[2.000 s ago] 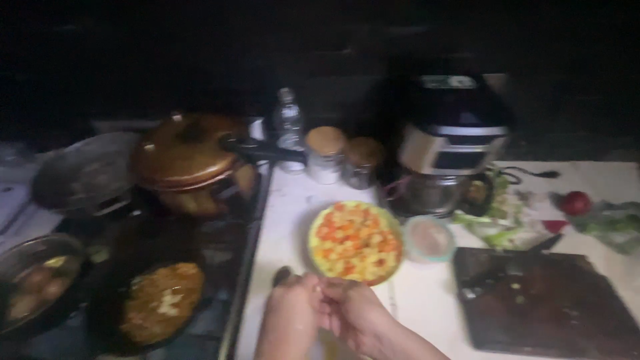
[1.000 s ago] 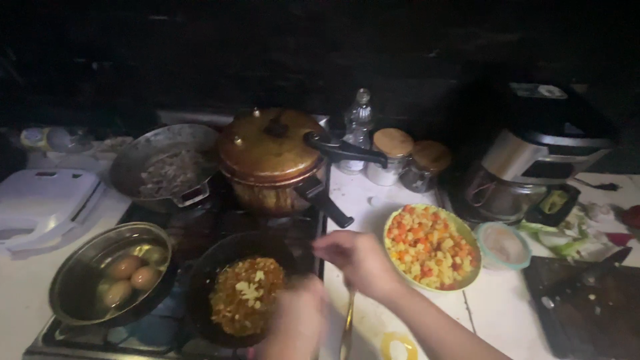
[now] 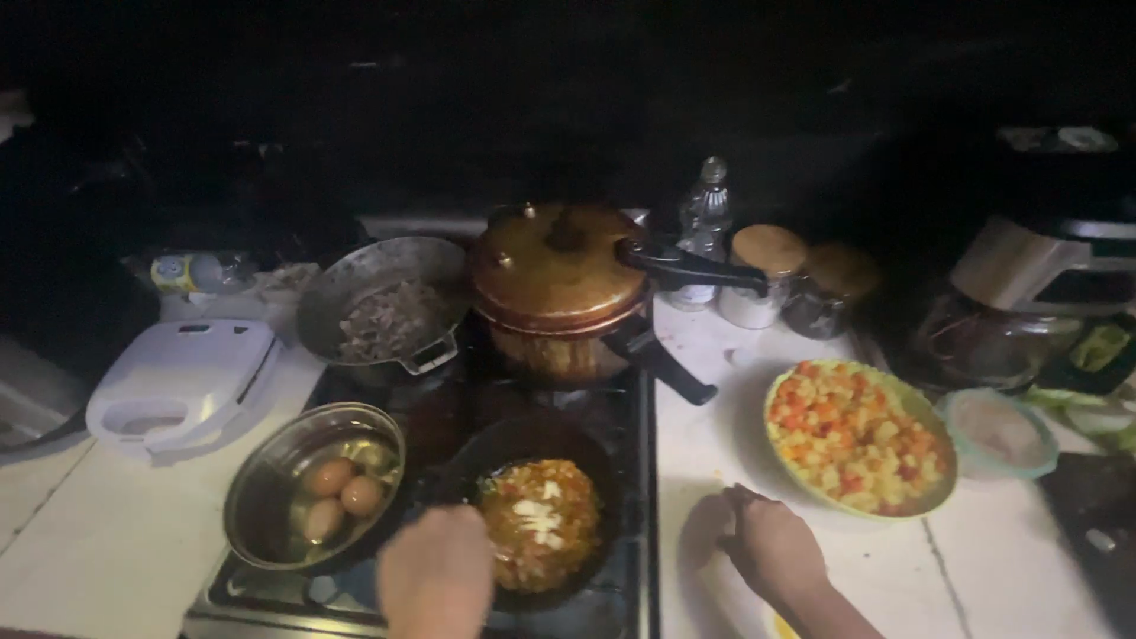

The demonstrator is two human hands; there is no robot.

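My left hand [image 3: 435, 568], blurred, is over the stove's front, at the left edge of a dark frying pan [image 3: 461, 461]. In that pan lies a chopped, saucy mixture [image 3: 568, 510] with pale pieces on top. Whether the left hand holds anything is not clear. Over the white counter, between the stove and a bowl of diced vegetables [image 3: 852, 439], is my right hand [image 3: 772, 541]; its fingers are bent and their tips are in shadow, so a held object cannot be made out. Left of my left hand, a metal pot [image 3: 257, 470] holds several brown eggs [image 3: 330, 477] in liquid.
A brass-coloured pressure cooker [image 3: 559, 275] has black handles reaching over the counter. Beside it are a pan of shredded food [image 3: 390, 319], a white appliance [image 3: 182, 382], a glass bottle [image 3: 707, 213] and lidded jars [image 3: 768, 253]. A small tub [image 3: 998, 435] and a dark cutting board [image 3: 1092, 506] sit right.
My hands were together in front of the vegetable bowl two seconds ago; now they are apart, left at the frying pan, right over the counter. The view has swung left.
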